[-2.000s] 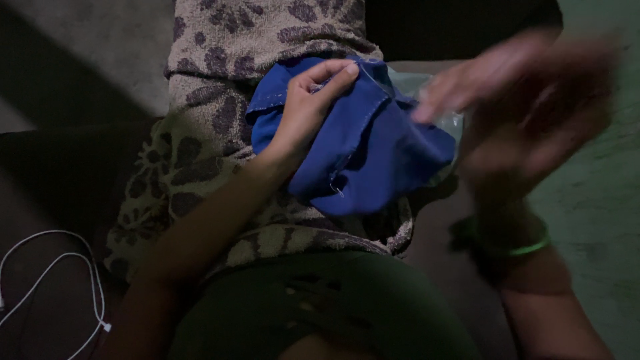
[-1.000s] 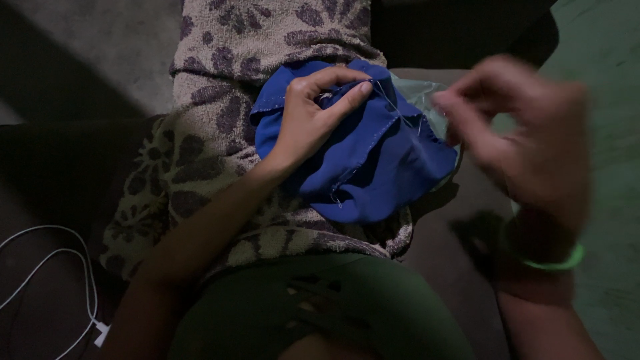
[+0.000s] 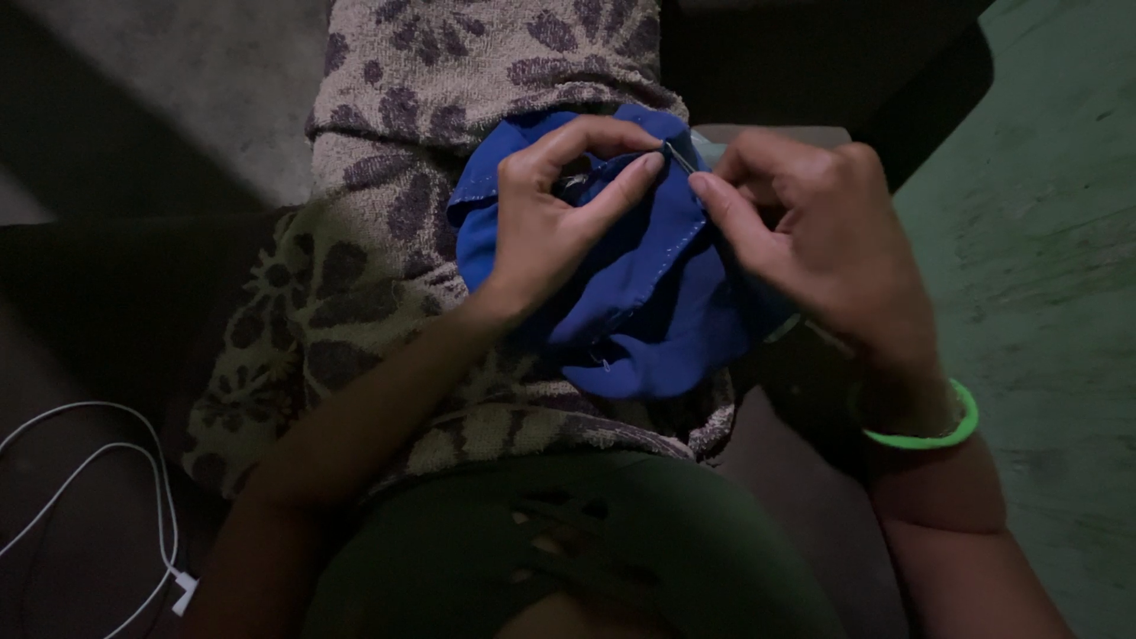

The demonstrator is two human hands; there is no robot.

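Observation:
Blue fabric (image 3: pixel 657 293) with pale stitches along its folded edges lies bunched on a patterned towel over my lap. My left hand (image 3: pixel 568 204) pinches the upper edge of this fabric between thumb and forefinger. At that same spot, a thin sewing needle (image 3: pixel 682 160) slants from the cloth to the fingertips of my right hand (image 3: pixel 808 231), which hold it. Thread cannot be made out clearly at the needle. My right wrist wears a bright green band (image 3: pixel 923 439).
The floral terry towel (image 3: pixel 382 257) covers my legs. A white cable (image 3: pixel 160 479) with a plug lies on the dark seat at the lower left. Something pale and translucent (image 3: pixel 785 328) shows beneath the cloth's right side. Greenish floor (image 3: pixel 1047 222) is on the right.
My right hand has come in from the right to the fabric's upper edge, beside my left fingertips. My left hand has kept its pinch on the fabric.

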